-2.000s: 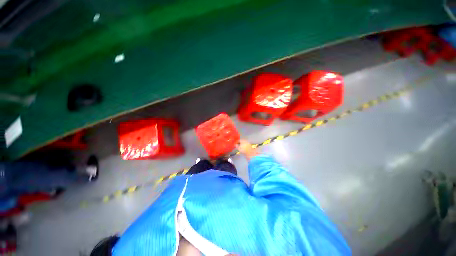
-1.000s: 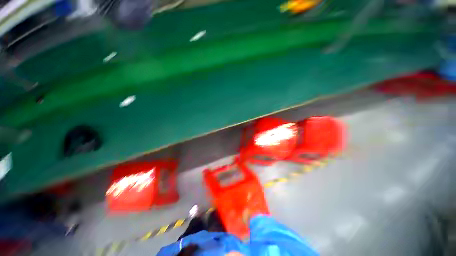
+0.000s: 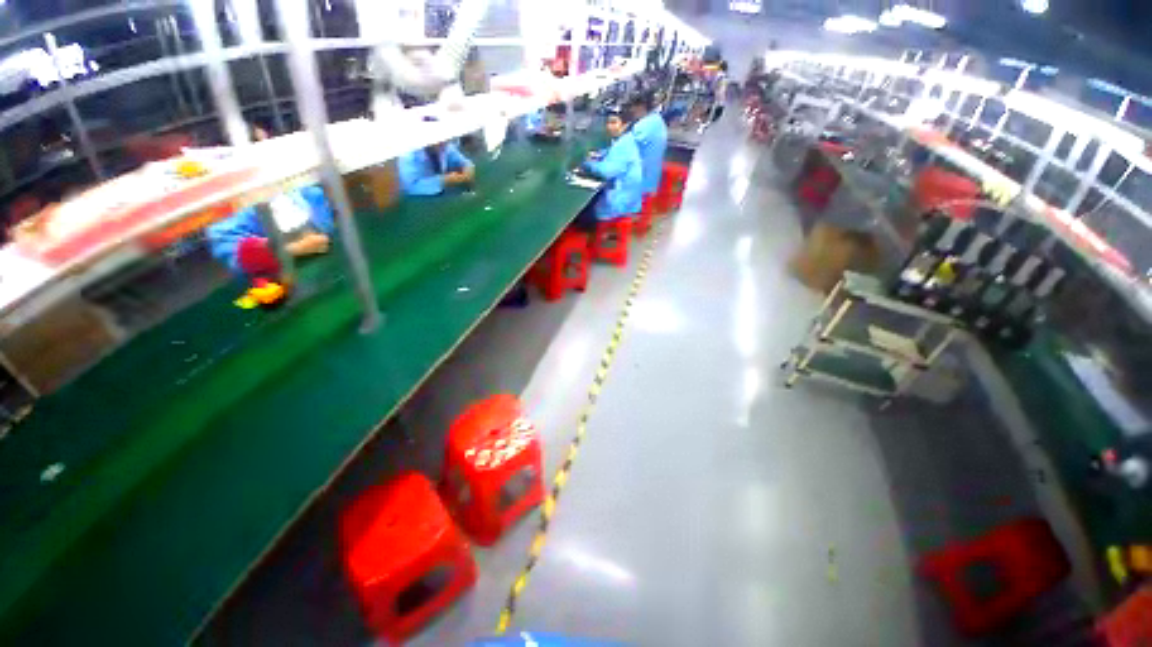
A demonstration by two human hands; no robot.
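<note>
Neither of my hands is in the picture. Only a strip of my blue smock (image 3: 550, 641) shows at the bottom edge. Nearest in front of me two red plastic stools stand close together on the floor beside the bench, one nearer (image 3: 402, 546) and one just behind it (image 3: 495, 455). The long green bench (image 3: 240, 442) runs from the lower left away toward the back. A small pale piece (image 3: 51, 471) lies on it at the left.
A grey aisle (image 3: 682, 468) with a yellow-black floor line (image 3: 575, 442) runs forward. Seated people in blue smocks (image 3: 619, 177) are along the bench; more red stools (image 3: 567, 266) stand there. A metal post (image 3: 341, 202) rises from the bench. A cart (image 3: 872, 335) and a red stool (image 3: 996, 571) are right.
The view has swung up from the floor and bench edge to look along the aisle. The red stool that was by my feet and my blue sleeve with the hand have left the picture.
</note>
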